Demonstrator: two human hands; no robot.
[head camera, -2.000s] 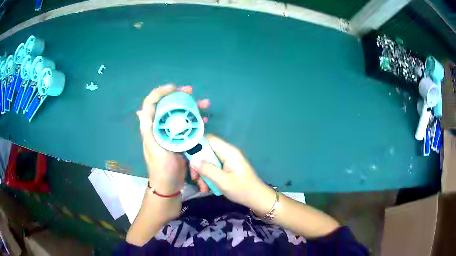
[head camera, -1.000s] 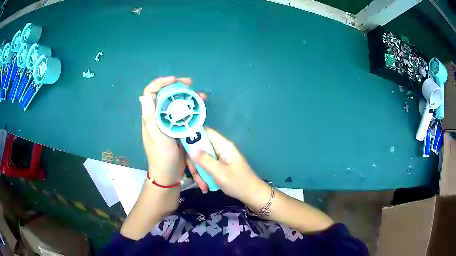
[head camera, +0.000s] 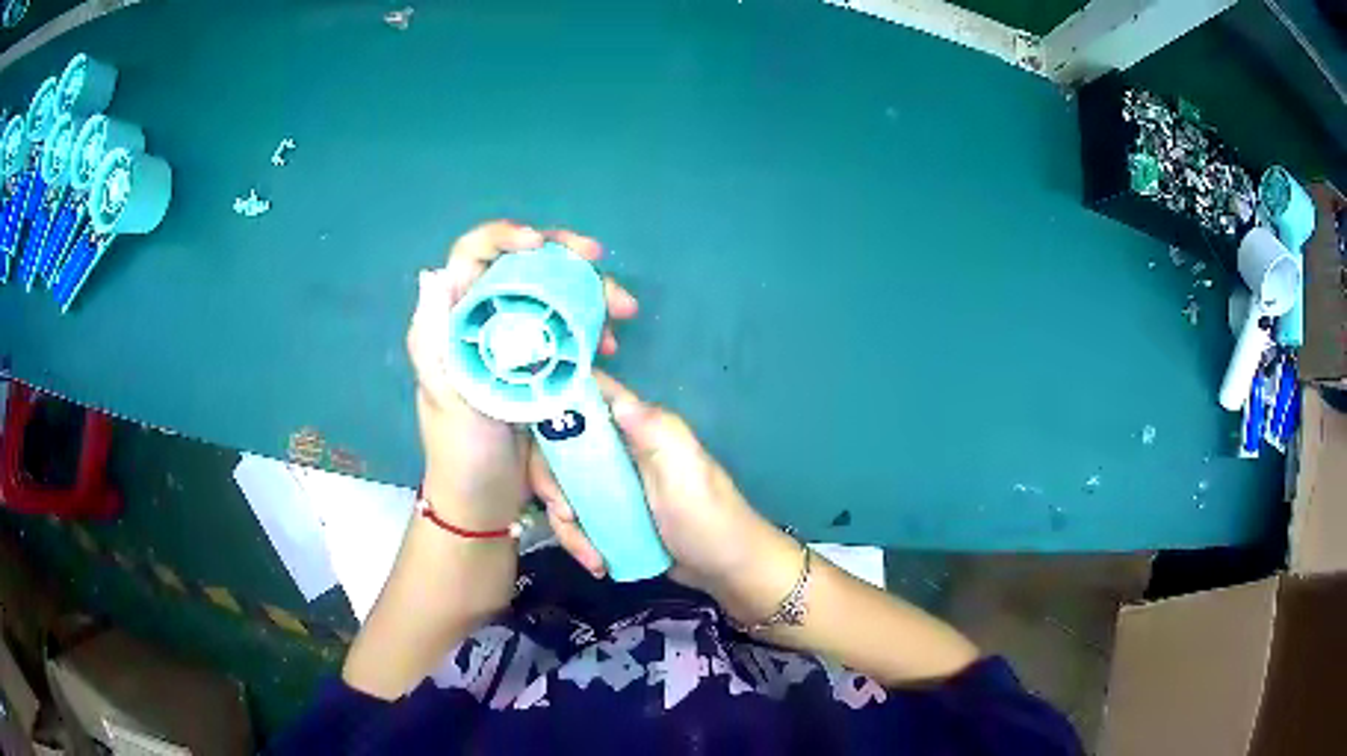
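Note:
A light-blue handheld fan (head camera: 603, 495) is held over the green bench in front of me, its spoked grille facing up towards me and its handle slanting down to the right. A small dark oval panel with a white mark shows at the top of the handle. My left hand (head camera: 465, 428) wraps round the fan head from the left, fingertips showing beyond its far side. My right hand (head camera: 687, 495) holds the handle from the right, with fingers under it.
Several open fan units (head camera: 126, 192) with blue strips lie at the far left. Small pale plastic parts (head camera: 253, 204) lie near them. A black parts tray (head camera: 1108, 155) and a few white and blue fans (head camera: 1253, 347) are at right. A cardboard box (head camera: 1204, 672) stands at lower right.
The fan head has tilted slightly, and the handle now shows a longer face. My right thumb has moved off the handle's front. The display's white mark is visible, unlike two seconds ago.

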